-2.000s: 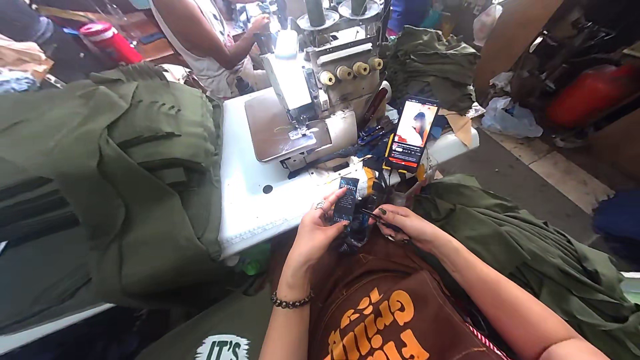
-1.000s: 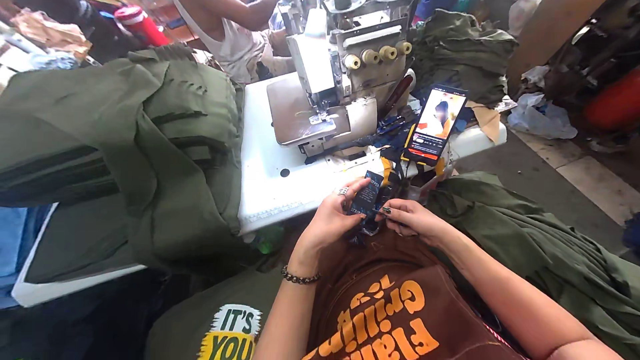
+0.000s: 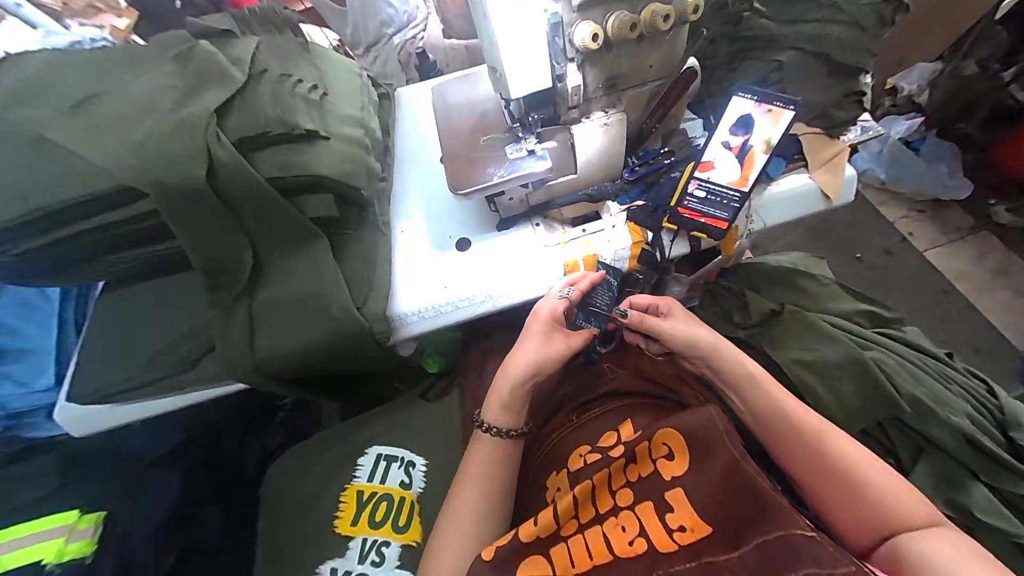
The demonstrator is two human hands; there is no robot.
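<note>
My left hand, with a ring and a beaded bracelet, grips a small dark printed packet near the front edge of the sewing table. Close at its right, my right hand pinches something thin and dark against the packet; what it is cannot be made out. Both hands are above the brown printed apron on my lap. Beyond them stands an industrial sewing machine, its needle area lit. A phone with a lit screen leans at the table's right side.
Dark green fabric is piled on the left, and more green cloth drapes at the right. The white tabletop lies between. Small scissors rest by the machine. A plastic bag is at the far right.
The view has moved closer to the table. My hands stay together at the packet, with my right fingertips now against its right edge.
</note>
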